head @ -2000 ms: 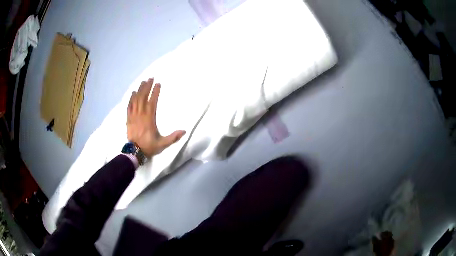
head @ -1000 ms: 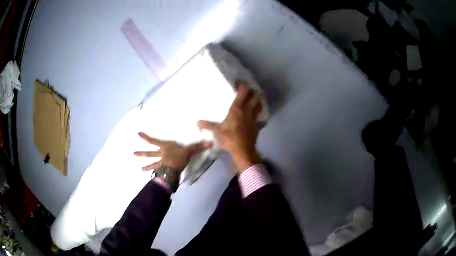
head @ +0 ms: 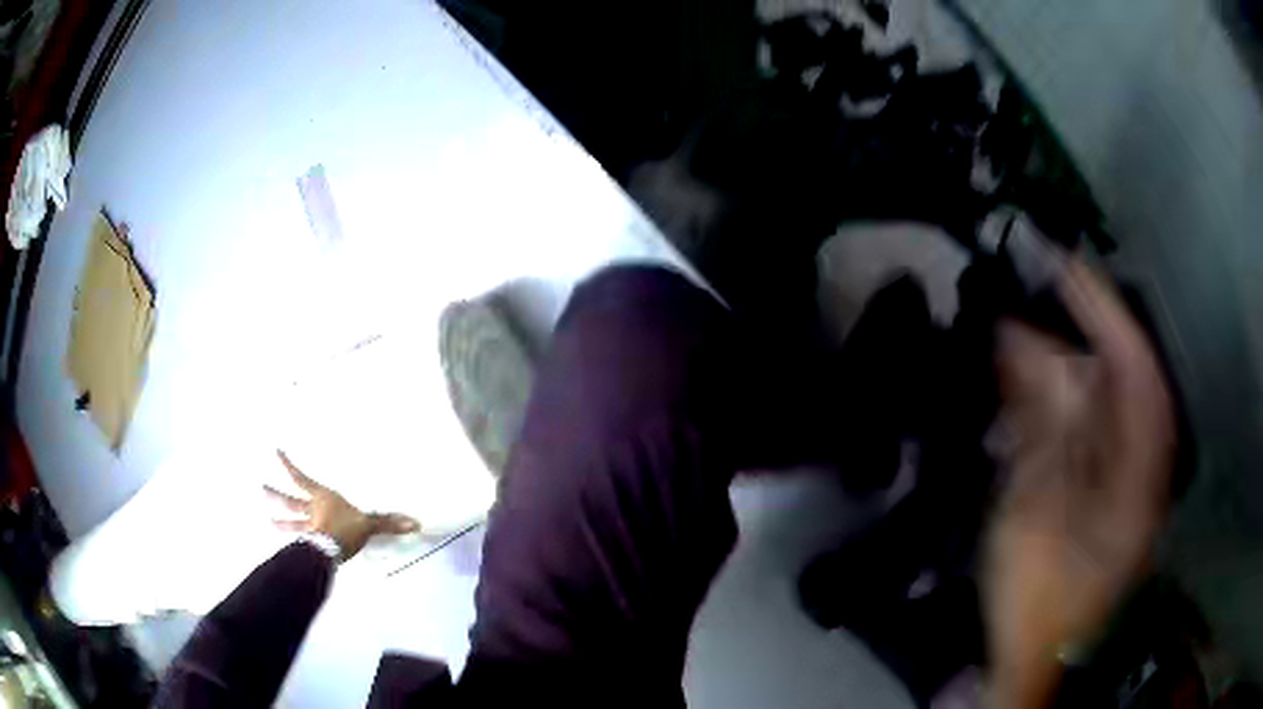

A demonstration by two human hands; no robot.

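The thick white fabric roll (head: 180,519) lies slantwise on the pale cutting table (head: 554,180), its greyish layered end facing right. Glare washes out its outline. My left hand (head: 333,515) rests on the roll with fingers spread. My right hand (head: 1080,443) is large and blurred at the right, away from the roll. Its fingers are bent near a pale blurred shape; whether it holds anything cannot be told.
Tan card patterns (head: 108,333) lie at the table's left. A crumpled white cloth (head: 39,187) is at the far left edge. A dark purple clothed limb (head: 610,471), seemingly my leg, covers the table's near middle. Dark and pale scraps (head: 887,90) lie beyond the table's right edge.
My right hand has left the roll's end and moved far right. My left hand stays on the roll. The view has swung right, and the purple limb now rises beside the roll's end.
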